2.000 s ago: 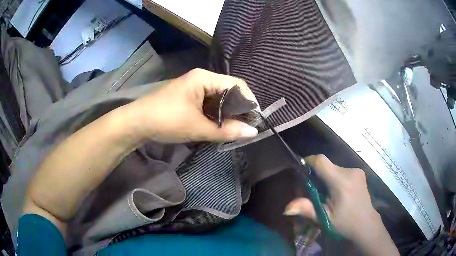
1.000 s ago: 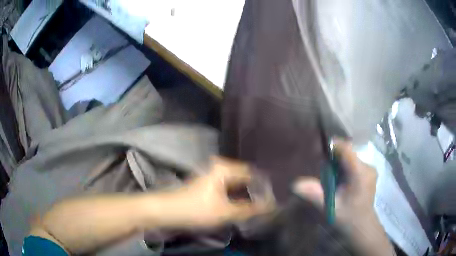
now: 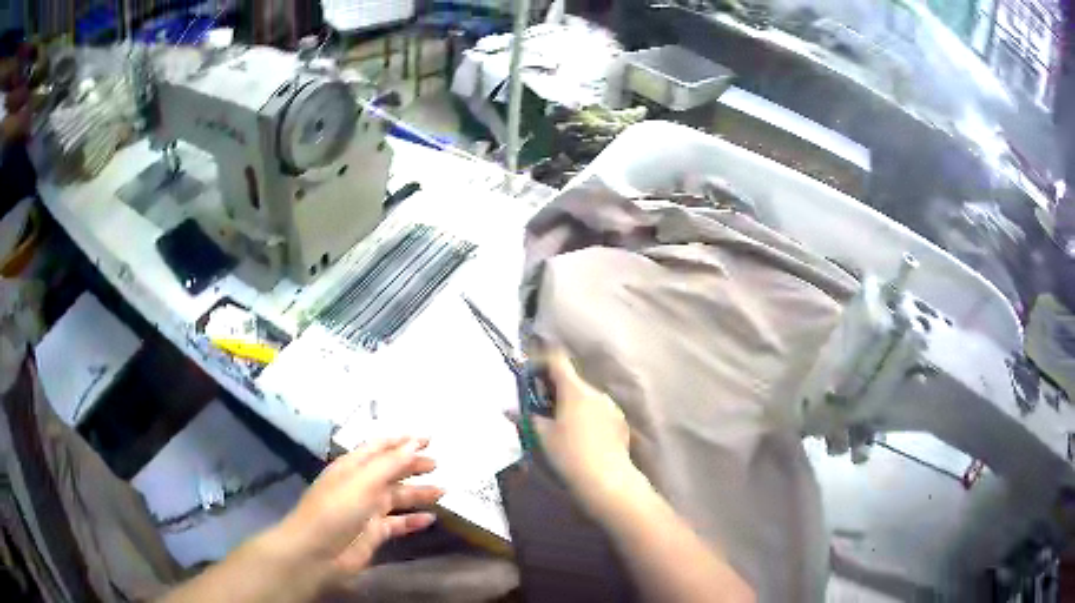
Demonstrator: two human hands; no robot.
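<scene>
My right hand (image 3: 578, 424) holds scissors (image 3: 527, 383) with green handles, their long dark blades pointing up and left over the white table. My left hand (image 3: 365, 507) is open with fingers spread above the table's near edge, holding nothing. A large taupe garment piece (image 3: 672, 336) lies bunched to the right of my right hand, spread over the tub's rim and hanging down at the front. More taupe cloth (image 3: 436, 580) lies below my left hand.
A cream sewing machine (image 3: 277, 147) stands on the white table (image 3: 413, 365) at left, beside a flat black rectangle (image 3: 195, 254). A striped dark patch (image 3: 395, 283) shows on the table. A white tub (image 3: 943, 265) is behind the garment. Another machine (image 3: 884, 342) stands at right.
The view has lifted to show the table and machines. My left hand has let go of the cloth and opened. The striped cloth side is no longer in sight; the taupe side shows in a heap.
</scene>
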